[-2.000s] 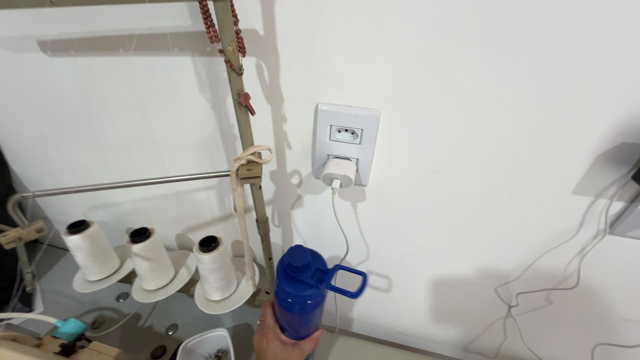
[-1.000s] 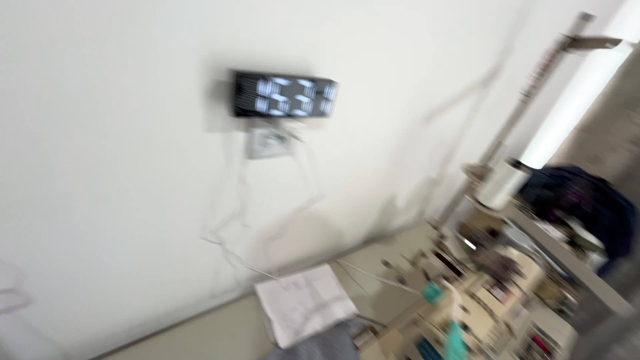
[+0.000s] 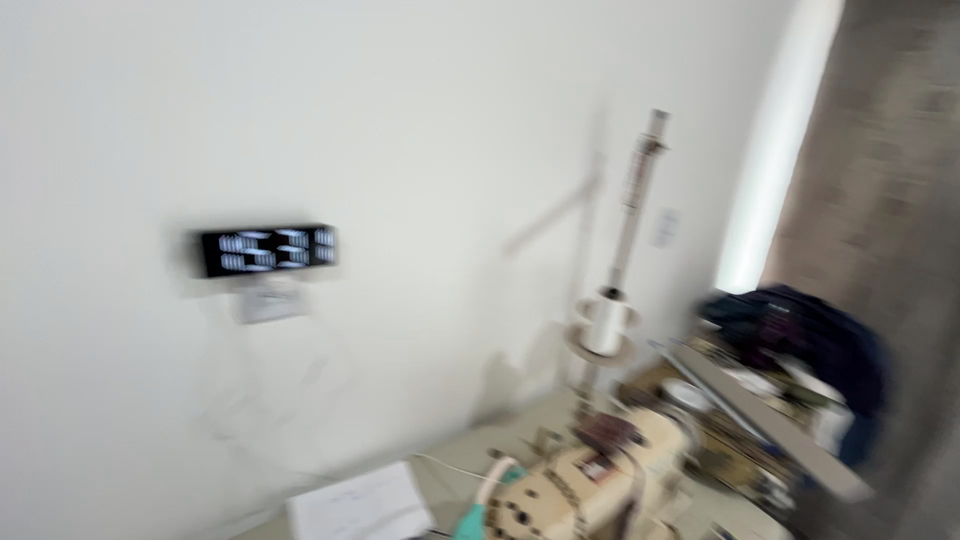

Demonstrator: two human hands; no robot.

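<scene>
Neither my left hand nor my right hand is in the head view, and the blue bottle is out of sight too. The picture is blurred. A cream sewing machine point(image 3: 592, 480) stands on a table at the lower right, with a teal part at its left end. Behind it rises a thread stand point(image 3: 634, 217) that carries a white thread cone point(image 3: 606, 324). White paper or cloth point(image 3: 361, 504) lies on the table left of the machine.
On the wall are a black digital clock point(image 3: 268, 251) and an outlet point(image 3: 271, 301) just below it. Dark fabric point(image 3: 817, 352) is heaped at the right, behind a long flat bar point(image 3: 772, 420). The table edge meets the white wall.
The view has swung away from the thread cones and the wall charger. Two seconds ago a hand held a blue bottle at the bottom; hand and bottle are now out of view.
</scene>
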